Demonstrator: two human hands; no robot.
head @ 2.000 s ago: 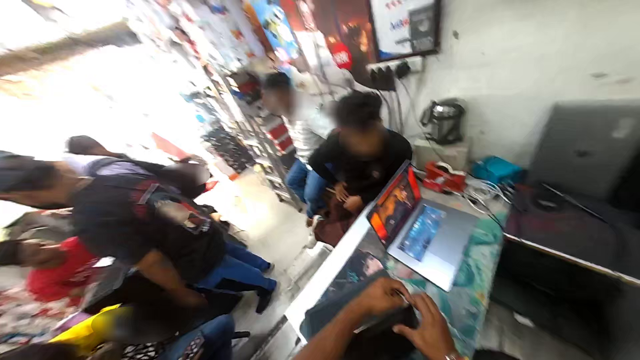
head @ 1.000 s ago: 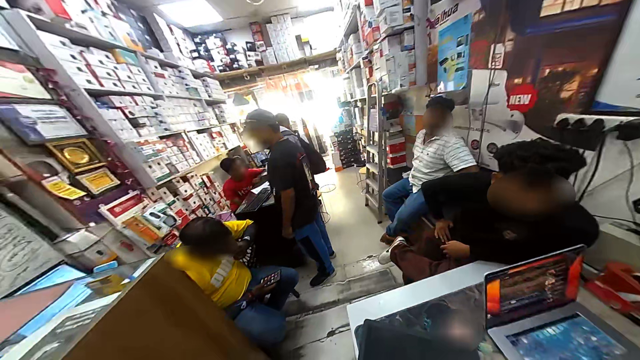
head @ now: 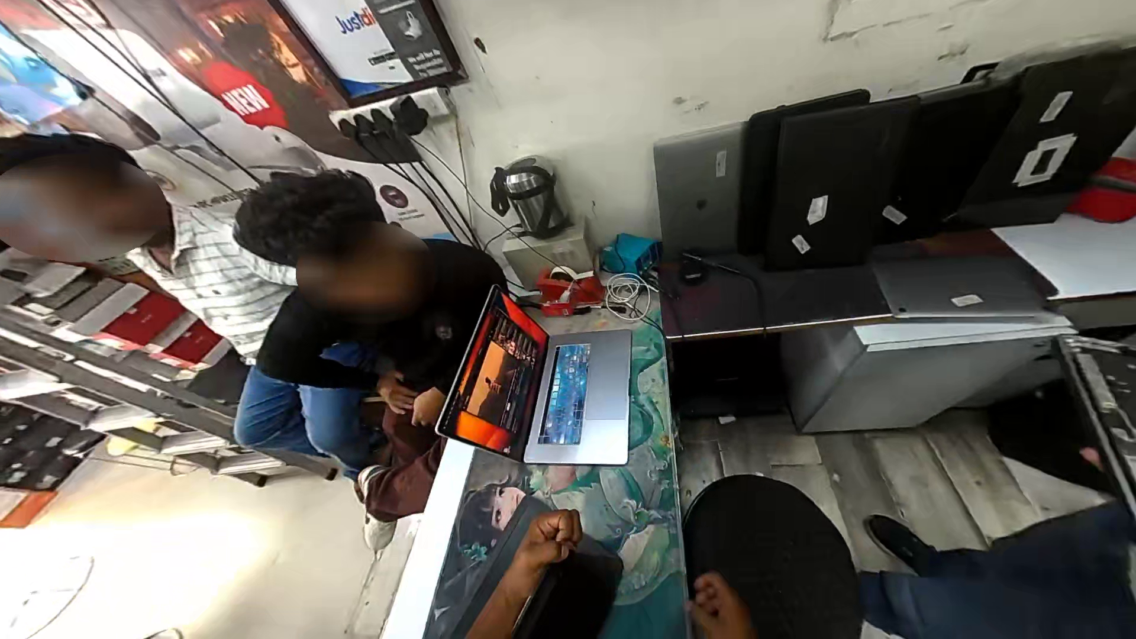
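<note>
My left hand (head: pixel 552 537) is curled into a fist just above a black, flat item (head: pixel 581 590), perhaps a bag or case, at the near end of the table. Nothing shows between its fingers. At the bottom edge, my right hand (head: pixel 717 603) has bent fingers and is seen beside the table's right edge, over the rim of a round black stool seat (head: pixel 772 559). Whether it holds anything cannot be told. Beyond my left hand an open silver laptop (head: pixel 581 399) stands on the patterned table top (head: pixel 652 497), its lit screen facing right.
Two seated people (head: pixel 355 293) are left of the table. Behind the laptop lie a red tape dispenser (head: pixel 568 291), coiled white cable (head: pixel 628 295) and a blue box (head: pixel 630 254). Several laptops (head: pixel 843 177) lean on the wall above a dark shelf. A person's leg (head: pixel 994 577) is at right.
Two seconds ago my hands were close together over the dark item; now they are apart, the right one by the table's right edge. The view has swung widely.
</note>
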